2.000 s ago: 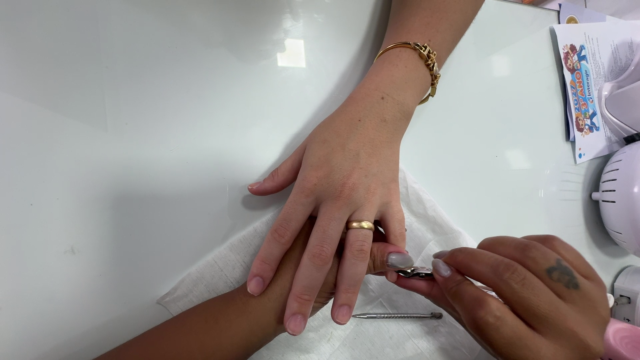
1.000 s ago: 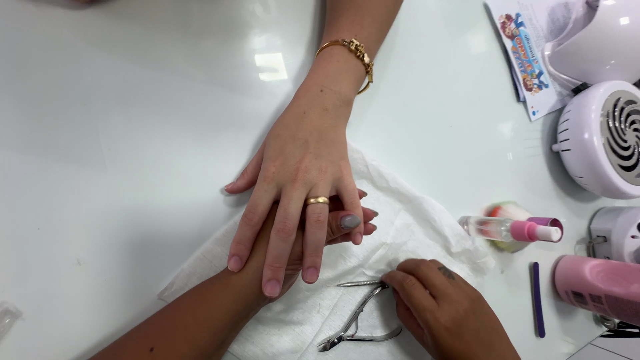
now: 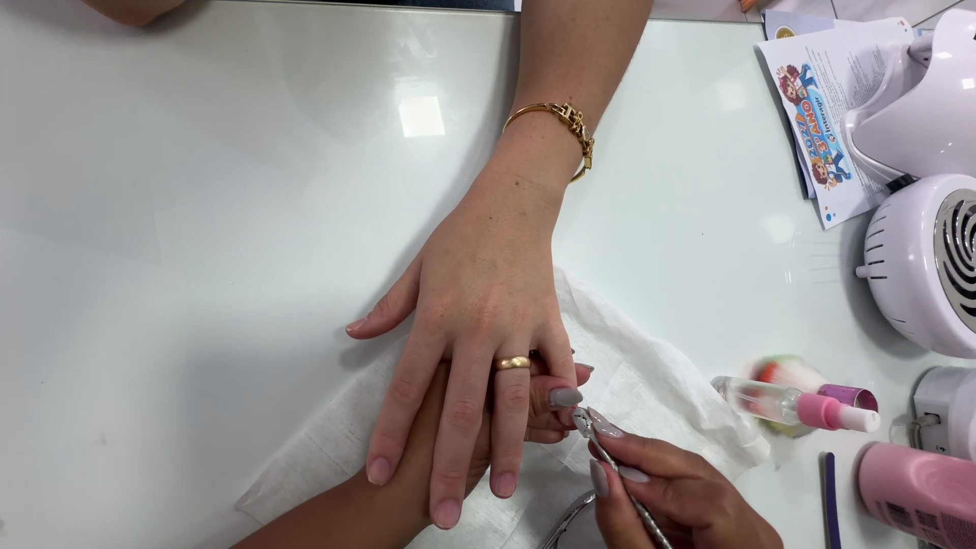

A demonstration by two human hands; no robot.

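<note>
Another person's hand (image 3: 488, 305), with a gold ring (image 3: 512, 363) and a gold bracelet (image 3: 570, 120), reaches down from the top, fingers spread. Under it my left hand (image 3: 545, 404) grips the little finger, my grey-nailed thumb against it. In my right hand (image 3: 663, 488) is a slim metal cuticle pusher (image 3: 621, 476), its spoon-shaped tip at the little finger's end. A metal nipper (image 3: 568, 522) lies on the white cloth (image 3: 648, 381) below, partly cut off by the frame.
On the right stand a white device with a round metal grille (image 3: 907, 267), a pink bottle (image 3: 919, 488), a clear spray bottle (image 3: 770, 400) beside a blurred brush (image 3: 785, 374), and a purple nail file (image 3: 830, 499). Printed leaflets (image 3: 823, 122) lie at the upper right.
My right hand held the nipper at the little finger, then was at the tools on the cloth; the nipper now lies there and the pusher is up at the finger.
</note>
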